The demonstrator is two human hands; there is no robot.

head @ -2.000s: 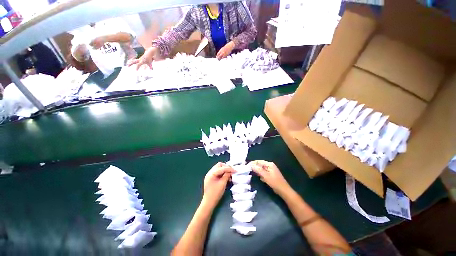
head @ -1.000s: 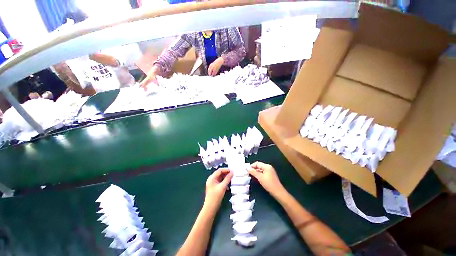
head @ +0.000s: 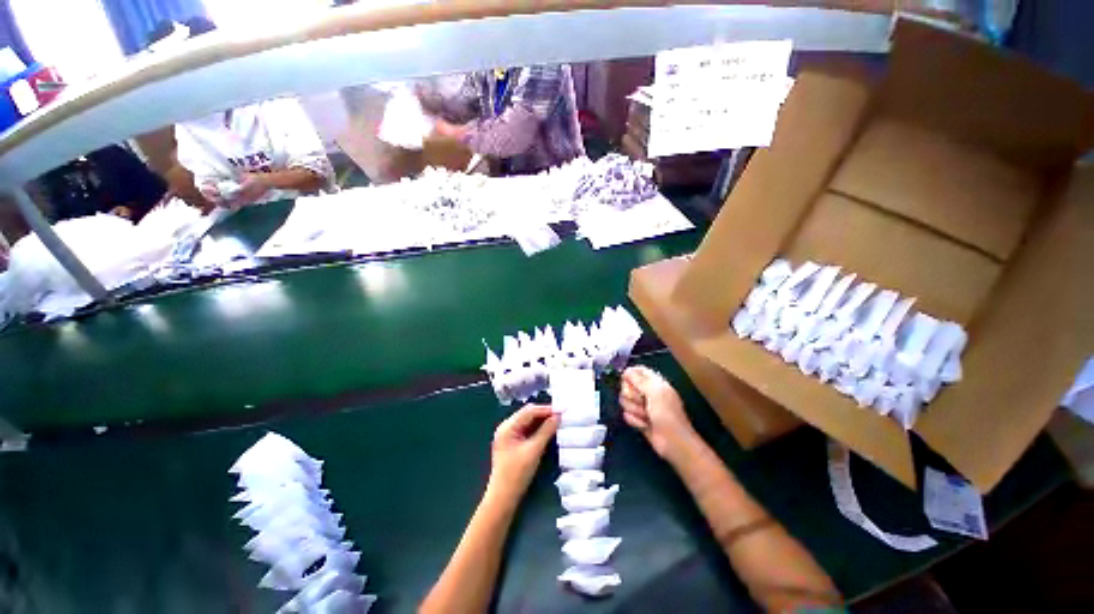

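Note:
A row of overlapping white wrapped packets [head: 584, 492] lies lengthwise on the dark green bench in front of me. Its far end touches a crosswise packet row [head: 561, 356]. My left hand [head: 524, 437] is at the left edge of the lengthwise row near its far end, fingertips against a packet; whether it grips one is unclear. My right hand [head: 648, 402] is just right of the row, apart from it, with its fingers curled; whether it holds anything cannot be made out. Another packet row [head: 300, 528] lies at the left, cut off by the lower edge.
An open carton [head: 768, 210] with white packets inside tilts on a brown box [head: 708, 360] at right. A paper strip [head: 854, 504] and printed label [head: 955, 504] lie below it. People work opposite behind heaped white packets [head: 450, 198]. A raised shelf [head: 480, 54] spans above.
My right hand has moved off the row to the right. My left hand stays at its left edge. Opposite, a person's arms have drawn back from the heap.

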